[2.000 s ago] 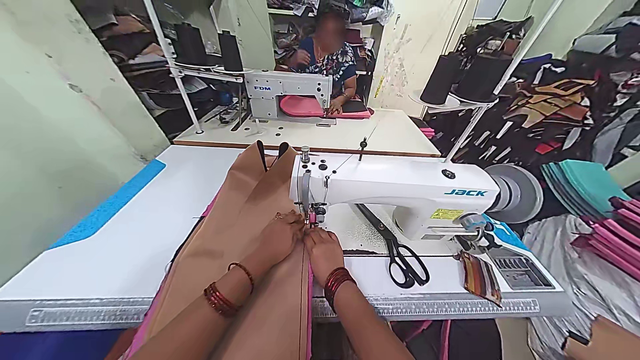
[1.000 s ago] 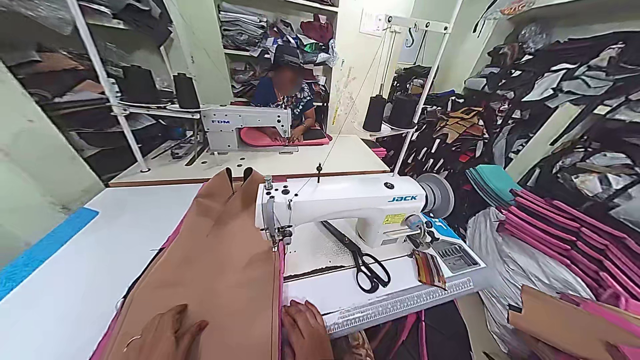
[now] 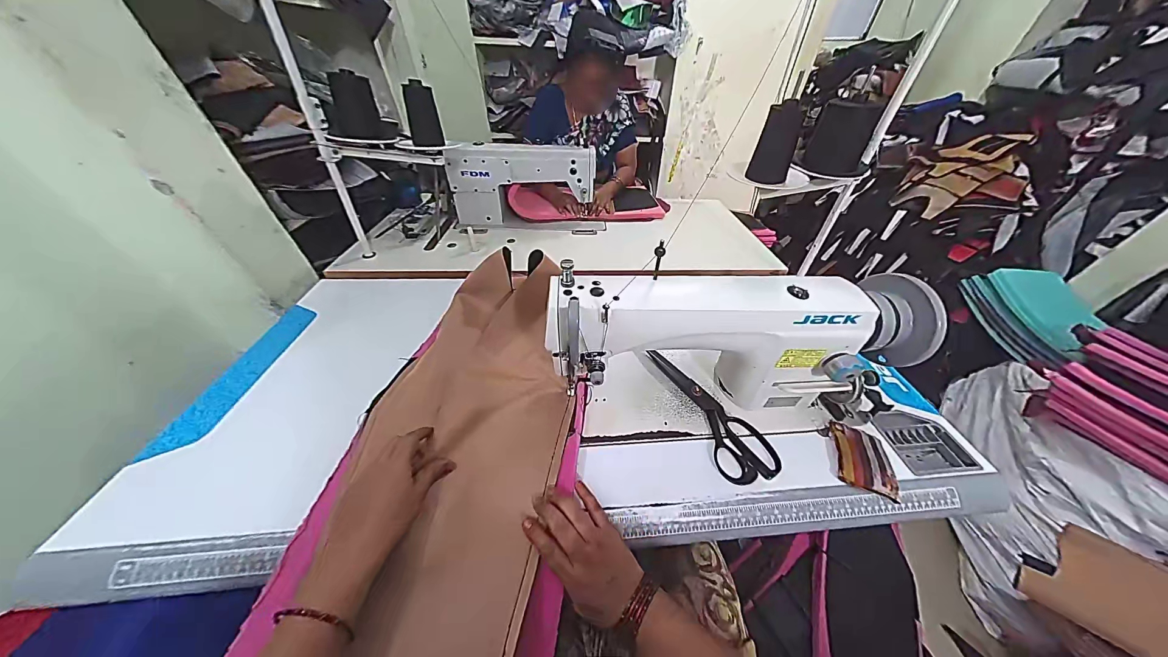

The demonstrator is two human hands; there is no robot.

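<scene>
A long tan fabric panel (image 3: pixel 474 411) with pink material (image 3: pixel 570 447) along its edges runs under the needle area of a white Jack sewing machine (image 3: pixel 721 315). Dark stitching shows near its right edge. My left hand (image 3: pixel 401 479) lies on the tan panel, fingers slightly bent and apart. My right hand (image 3: pixel 584 547) rests at the panel's right edge, over the pink strip, below the needle; whether it pinches the edge cannot be told. Black-handled scissors (image 3: pixel 721 424) lie on the machine bed, right of the needle.
Behind, a person (image 3: pixel 593 109) works pink pieces at an FDM sewing machine (image 3: pixel 520 178). Black thread cones (image 3: pixel 835 137) stand on stands. A striped swatch (image 3: pixel 862 461) hangs over the table's front ledge. Stacked pink and teal pieces (image 3: pixel 1031 310) are at right.
Both hands have moved from beside the needle down the panel toward me. Since the middle frame, my right hand has come up along the panel's right edge. The view has shifted.
</scene>
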